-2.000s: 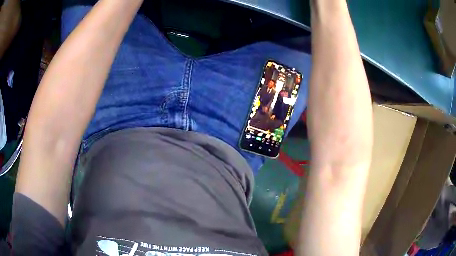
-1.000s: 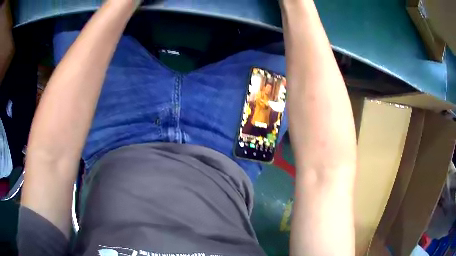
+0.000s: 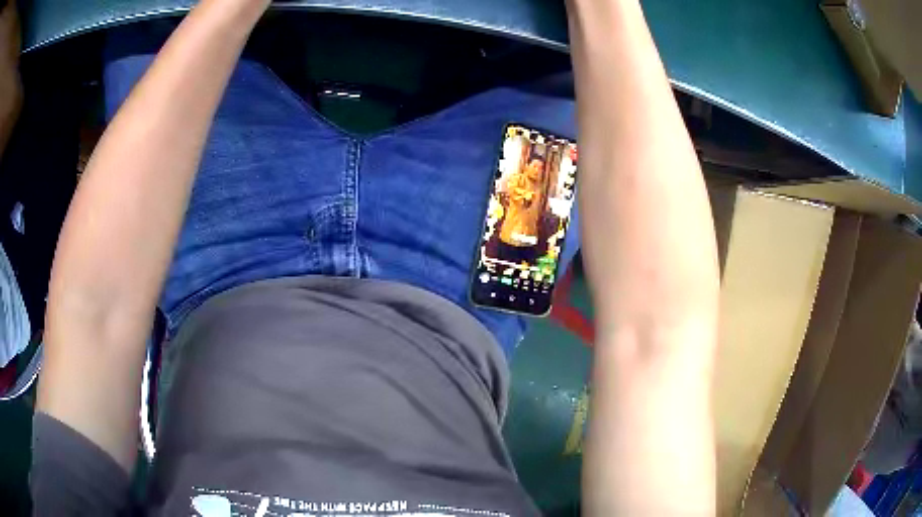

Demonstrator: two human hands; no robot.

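A smartphone (image 3: 524, 220) lies face up on the wearer's right-of-picture thigh, its lit screen showing a figure in yellow. Both bare forearms reach up over the edge of the dark green worktable (image 3: 753, 76). Both hands are cut off by the top edge of the picture, so whatever they hold or touch is hidden. The forearm at the right of the picture passes close beside the phone and does not hold it.
A large open brown carton (image 3: 773, 333) stands beside the table at the right. A smaller brown cardboard box (image 3: 871, 50) is on the table at the top right. Part of another person's arm (image 3: 9, 71) shows at the top left edge.
Since two seconds ago, the forearms, phone and carton sit further left in the picture, and more table edge shows at the top. The phone's picture has changed.
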